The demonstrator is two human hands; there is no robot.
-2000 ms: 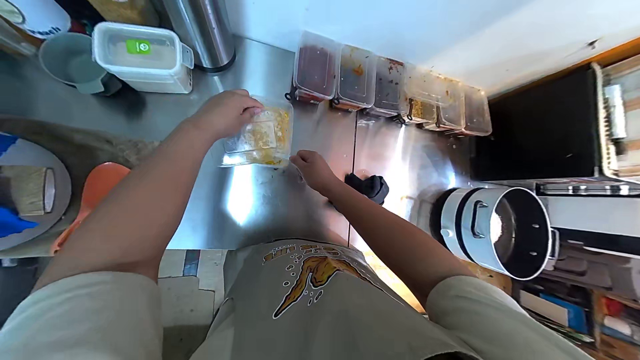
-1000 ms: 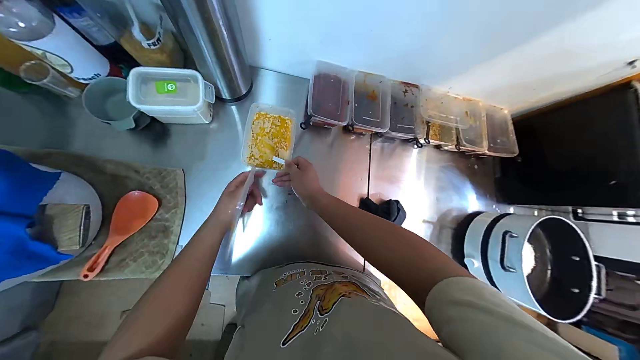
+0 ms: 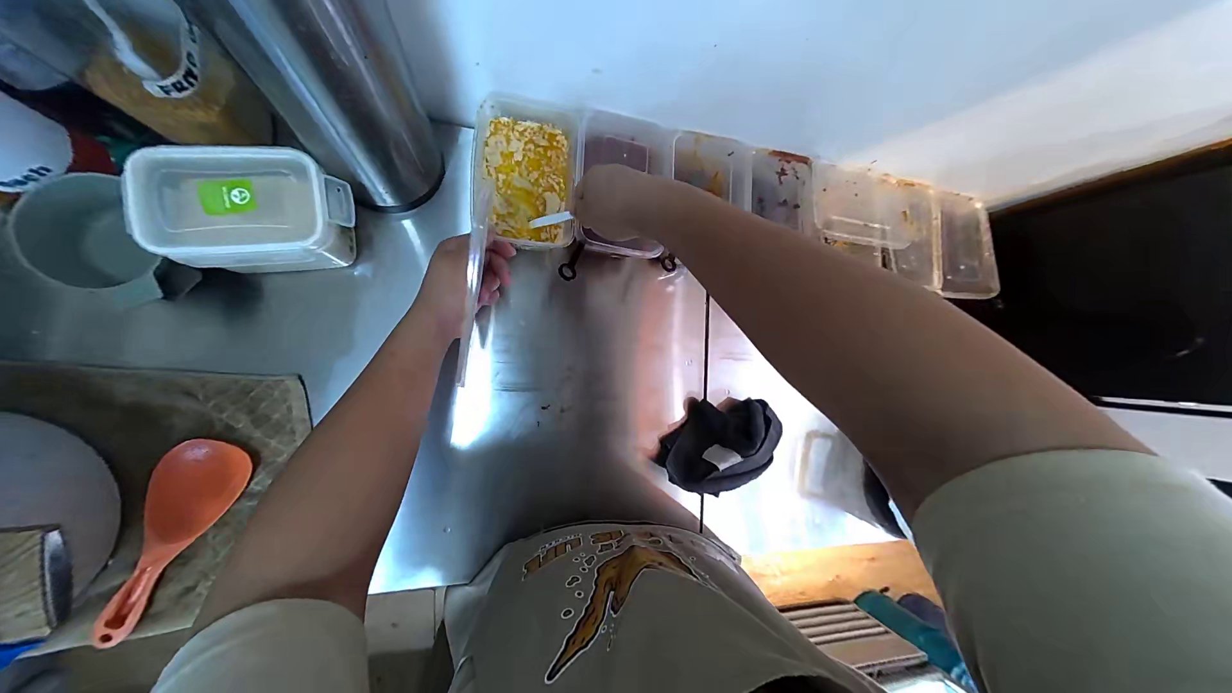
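Note:
A clear plastic container of yellow and white shredded food (image 3: 527, 173) stands at the left end of a row of lidded containers against the wall. A white spoon handle (image 3: 551, 220) sticks out of the food. My left hand (image 3: 472, 279) holds a clear plastic lid (image 3: 473, 298), tilted nearly upright at the container's left side. My right hand (image 3: 614, 202) lies over the neighbouring container of dark red contents (image 3: 616, 152), beside the spoon handle; its fingers are hidden, so whether it grips anything does not show.
A steel cylinder (image 3: 337, 96), a white-lidded box (image 3: 231, 207) and a grey cup (image 3: 82, 231) stand at the left. An orange rice paddle (image 3: 192, 491) lies on a mat. A black cloth (image 3: 722, 445) lies on the steel counter (image 3: 568, 385). More containers (image 3: 871, 207) extend right.
The food container, earlier apart from the row, now stands against its left end. My right hand has moved from the container's near edge to over the neighbouring container. The view has moved closer.

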